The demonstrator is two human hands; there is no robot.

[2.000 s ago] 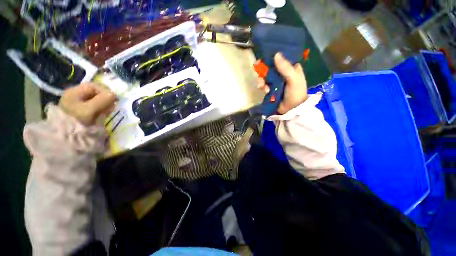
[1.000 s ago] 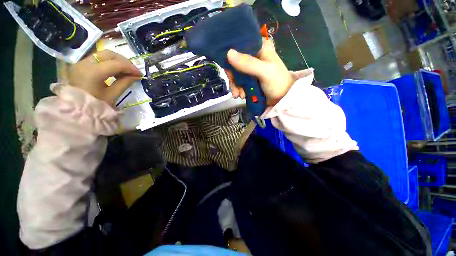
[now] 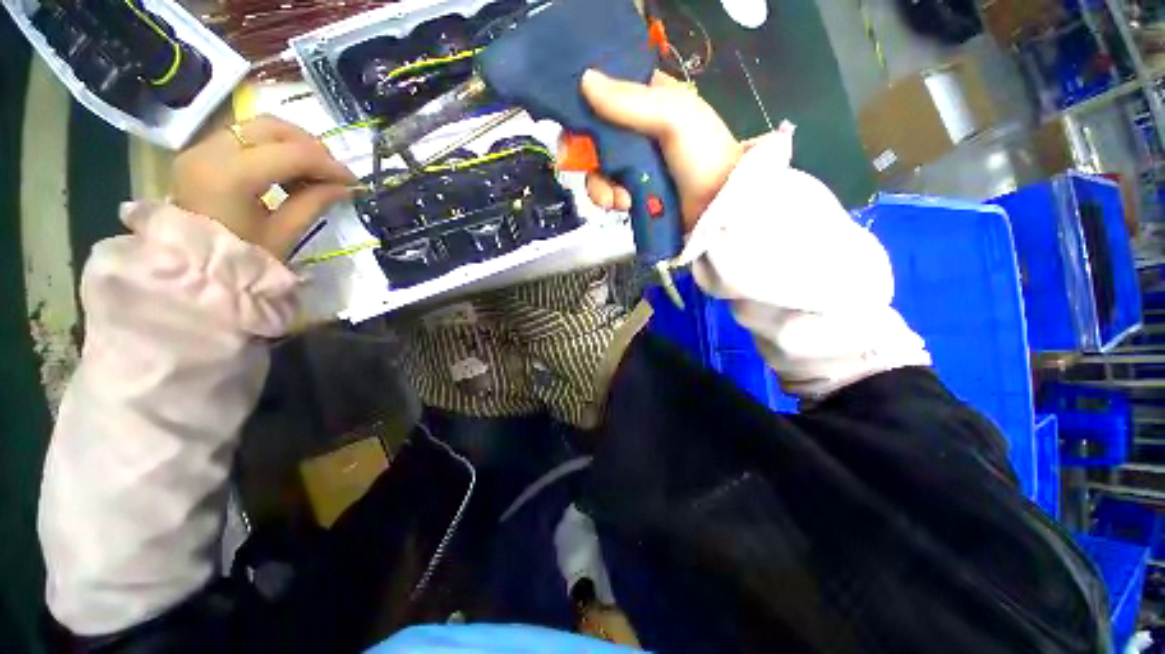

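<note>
My right hand (image 3: 664,134) grips the dark blue pistol-grip power tool (image 3: 562,64) with its orange trigger. The tool's long silvery nose points down-left, its tip near the left end of the near black socket module (image 3: 473,217). That module lies in a white panel (image 3: 492,271) at the board's front. My left hand (image 3: 262,179) is at the module's left end, thumb and forefinger pinched on the thin yellow wire (image 3: 479,159), which runs along the module's top. The fingertips partly hide the wire's end. A small dark wire piece shows below the hand.
A second white panel with black module (image 3: 415,58) lies just behind, and a third (image 3: 128,64) is at far left. Reddish-brown wires (image 3: 275,23) lie at the back. Striped cloth (image 3: 511,345) hangs at the front edge. Blue bins (image 3: 952,294) stand at right.
The tool has moved left from the right side, over the panels, and its nose has lowered towards the near module. My left hand has moved to the module's left end, fingertips pinched.
</note>
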